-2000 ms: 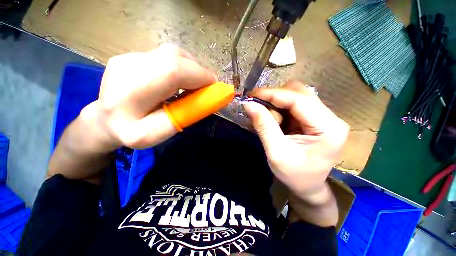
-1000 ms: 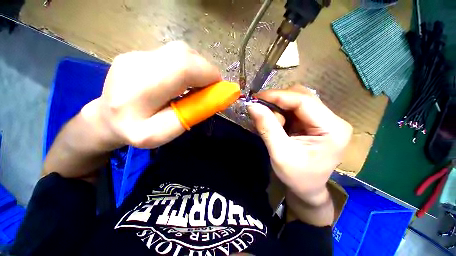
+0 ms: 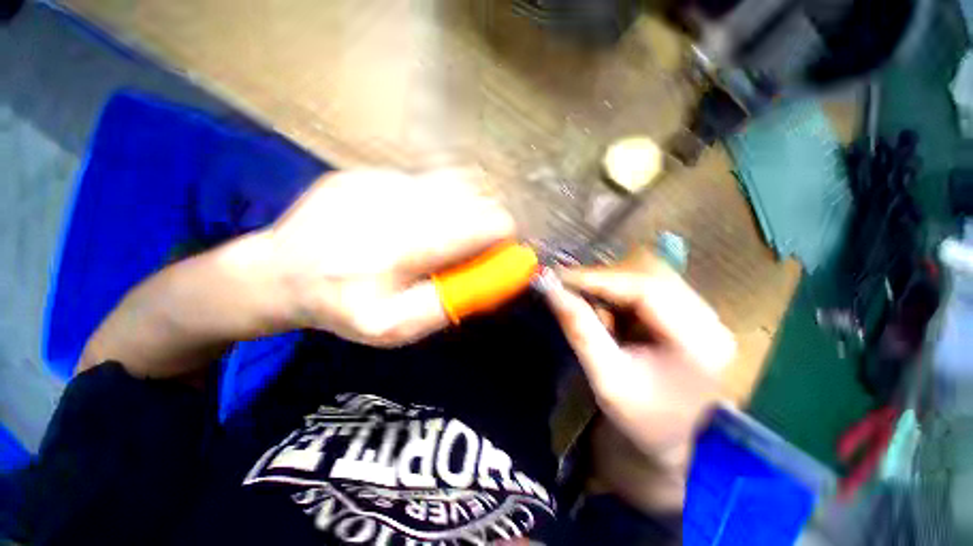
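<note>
The view is blurred. My left hand (image 3: 395, 261) wears an orange finger cot (image 3: 485, 283); its fingers are together, and whether something is pinched in them is hidden. My right hand (image 3: 656, 357) pinches the wire-end part of a cable between thumb and forefinger. Tiny red and white wire ends (image 3: 544, 272) show between the two hands, at the tip of the cot. The cable's dark body is mostly hidden by the right fingers. The soldering iron (image 3: 613, 213) is a blurred grey shape just above the fingertips.
A round cream pad (image 3: 634, 163) lies behind the iron on the brown cardboard (image 3: 363, 64). Pale green panels (image 3: 795, 181), black cables (image 3: 886, 203) and red-handled pliers (image 3: 866, 448) lie at right. Blue bins stand at left (image 3: 128, 224) and lower right (image 3: 747, 485).
The view has shifted and blurred. Both hands sit lower in the picture, still close together, and the iron tip no longer shows clearly at the wire ends.
</note>
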